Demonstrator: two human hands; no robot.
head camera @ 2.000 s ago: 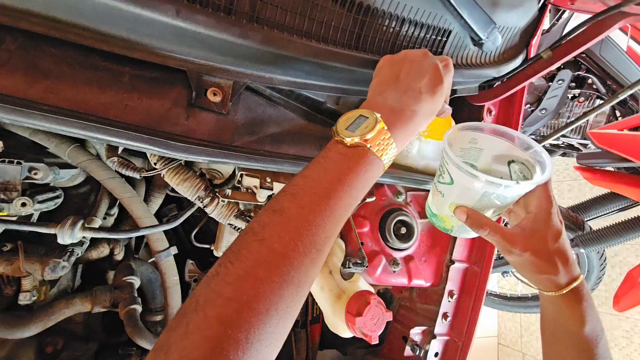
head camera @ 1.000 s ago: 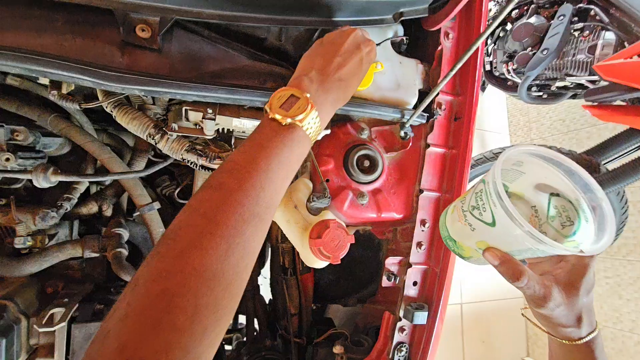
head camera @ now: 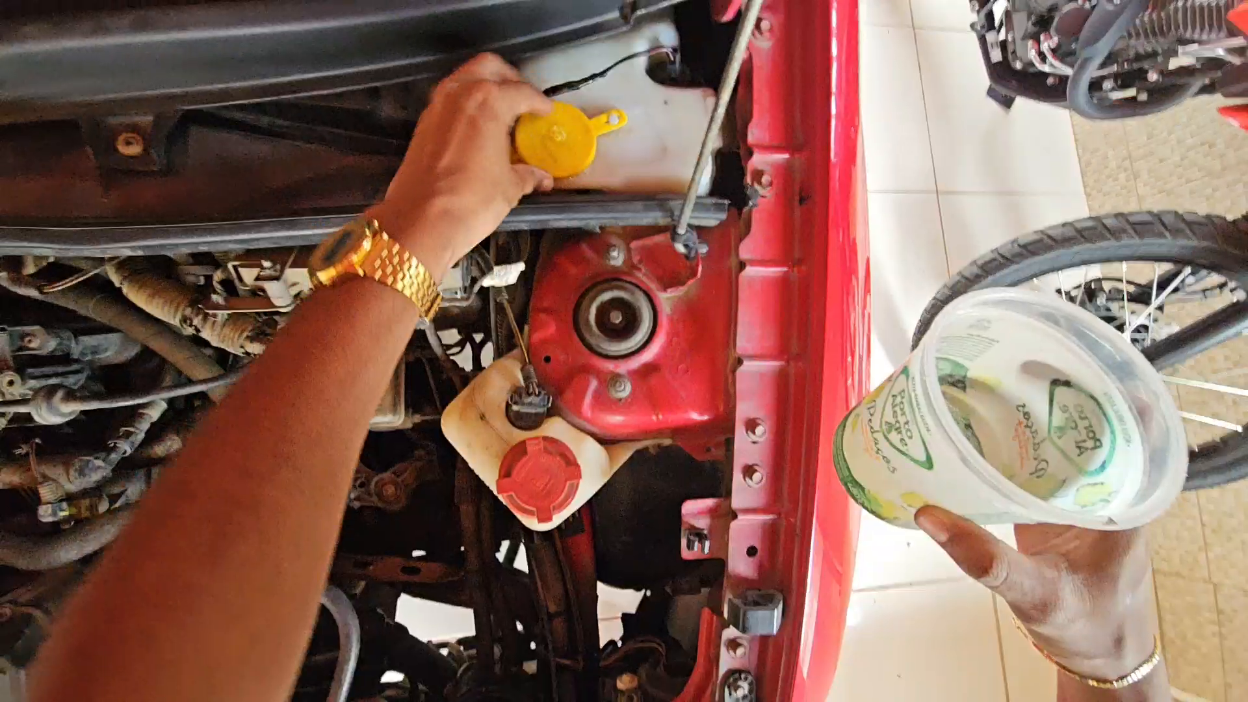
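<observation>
My left hand, with a gold watch on its wrist, has its fingers on the edge of a yellow cap. The cap lies over the white plastic fluid reservoir at the top of the engine bay; whether it is seated cannot be told. At the right, my right hand holds a clear plastic tub with printed writing, tilted with its wide mouth facing up and right. Nothing can be made out for certain inside the tub.
Below the strut tower sits a cream reservoir with a red cap. A metal prop rod rises beside the red fender edge. Hoses fill the left side. A motorcycle wheel stands behind the tub.
The view has shifted. My right hand has moved the tub away from the yellow cap, out past the fender. My left hand stays at the cap, which now shows more fully.
</observation>
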